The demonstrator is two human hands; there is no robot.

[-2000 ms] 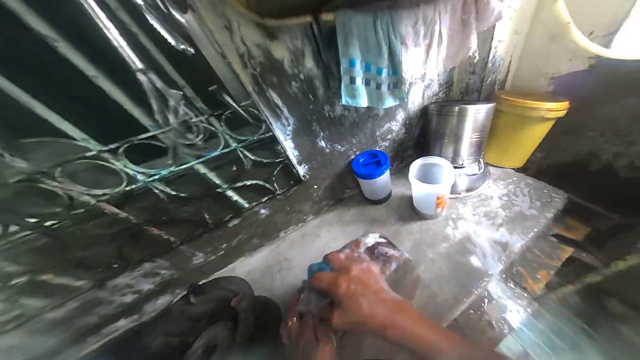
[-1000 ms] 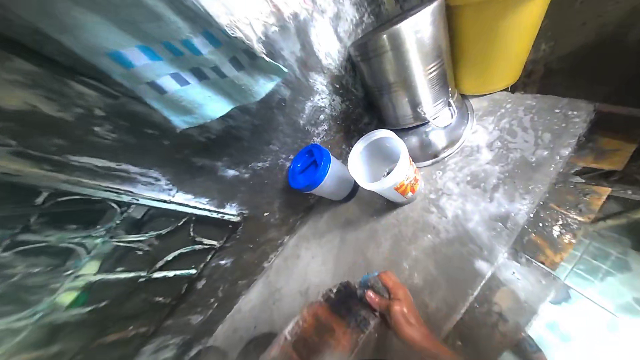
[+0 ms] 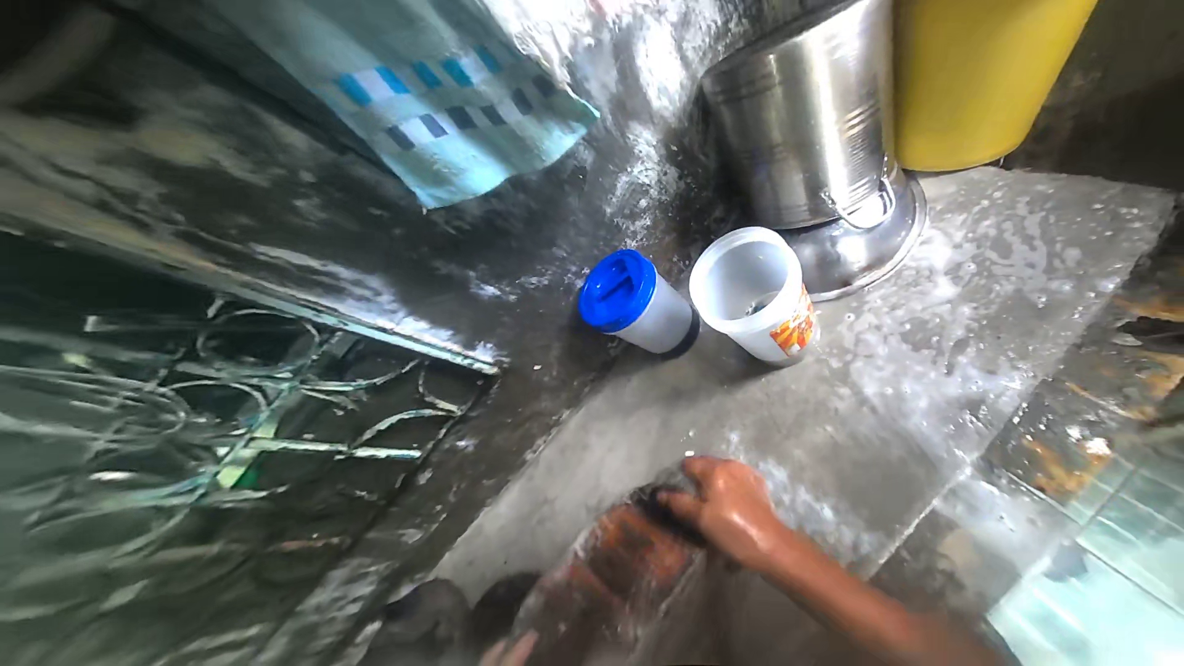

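My right hand point(image 3: 731, 509) is closed on the far end of a wet, reddish-brown and dark cloth point(image 3: 638, 555) at the lower middle of the head view. Of my left hand point(image 3: 511, 652) only blurred fingers show at the bottom edge, by the cloth's near end; their grip is unclear. Beyond my right hand, a clear plastic container with a blue lid point(image 3: 638, 301) is beside an open white plastic tub point(image 3: 754, 296) bearing an orange print. The cloth lies over the grey concrete slab point(image 3: 573, 472).
A steel pot point(image 3: 795, 120) rests on a steel basin point(image 3: 856, 250), next to a yellow bucket point(image 3: 985, 83). A light blue towel point(image 3: 472, 111) hangs at the upper left. A metal window grille point(image 3: 250, 435) is at left. Dark rounded things point(image 3: 425, 615) sit near the bottom edge.
The view has moved nearer to the containers and turned. Both hands were together two seconds ago; now my right hand is at the cloth's far end and my left is at the bottom edge.
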